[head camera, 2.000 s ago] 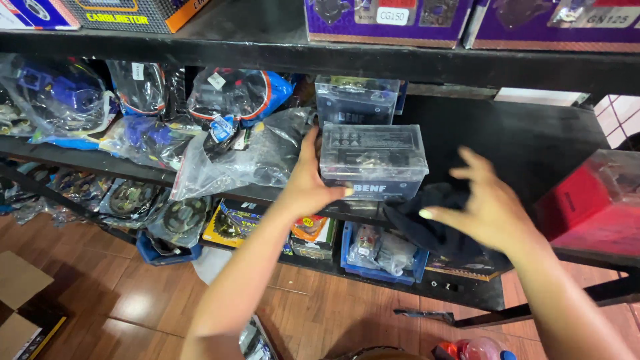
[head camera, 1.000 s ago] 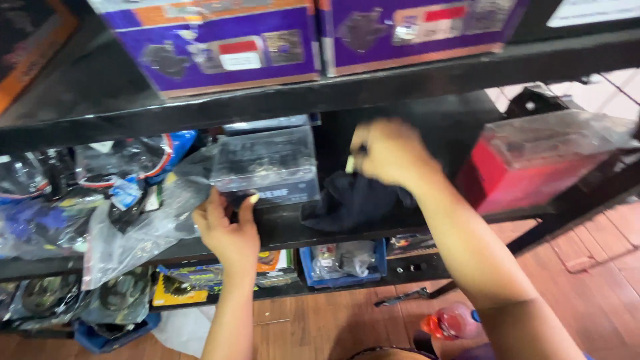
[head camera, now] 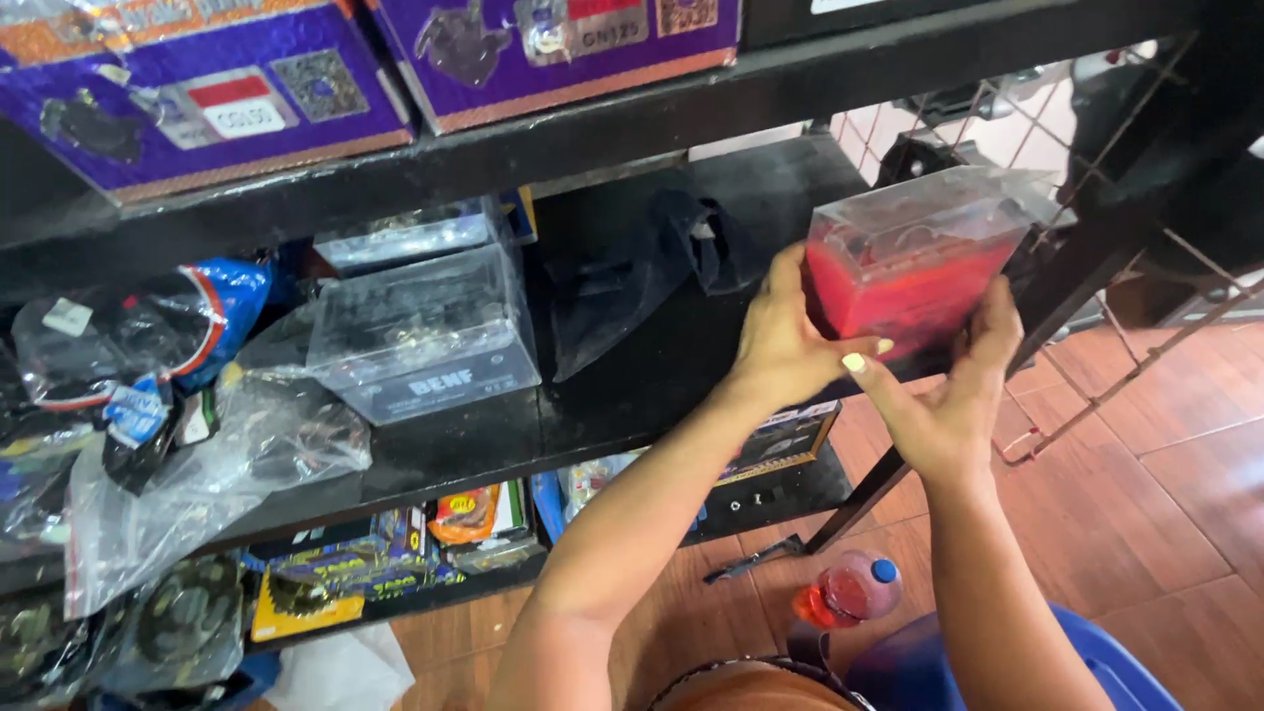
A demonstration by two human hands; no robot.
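A red box with a clear plastic top (head camera: 913, 262) is between my two hands at the right end of the middle shelf. My left hand (head camera: 790, 336) grips its left side, and my right hand (head camera: 943, 395) holds its right side and lower front. Both thumbs are near its front bottom edge. A dark cloth (head camera: 652, 267) lies crumpled on the shelf to the left of my left hand. Farther left sits a clear-topped plastic box with a dark blue-grey base (head camera: 425, 341), with a similar box (head camera: 410, 237) behind it.
Plastic-bagged parts (head camera: 227, 434) lie at the left. Purple boxes (head camera: 227, 109) stand on the upper shelf (head camera: 592, 138). A wire grille (head camera: 1116, 336) borders the right end. Below are packaged parts (head camera: 346, 553), a bottle of red liquid (head camera: 849, 590) and a blue plastic object (head camera: 1096, 652).
My left hand has left the blue-grey box and my right hand the dark cloth. Both are now on the red box. The view has shifted right.
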